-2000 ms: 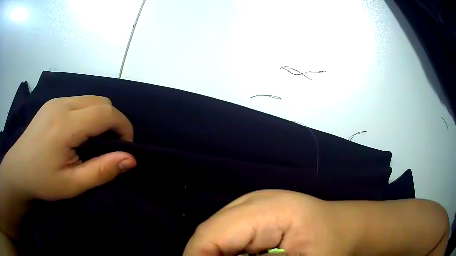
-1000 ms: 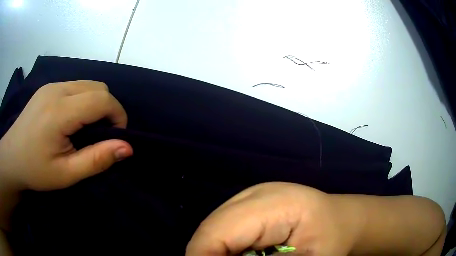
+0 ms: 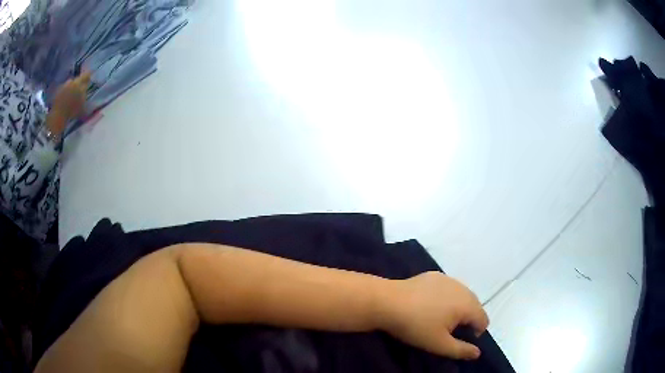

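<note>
The dark garment (image 3: 306, 237) lies across the lower part of the view, with a stepped, notched top edge. My left forearm reaches over it from the lower left. My left hand (image 3: 437, 313) is at the garment's right side, fingers curled and thumb below, with dark cloth between them. The exact grip is partly hidden. A shinier wrinkled patch shows below the forearm. My right hand and the green-handled snips are out of the picture.
A neighbouring person's hand (image 3: 69, 105) and patterned sleeve are at the upper left beside blue-grey garments (image 3: 124, 47). Other dark garments (image 3: 634, 109) lie along the right edge. The glossy white table (image 3: 219, 160) has a thin joint line and a few thread ends.
The view has swung left, bringing in the neighbour and blue-grey garments; the table joint now shows at the right. My left hand appears farther right in the picture. My right hand has left the view.
</note>
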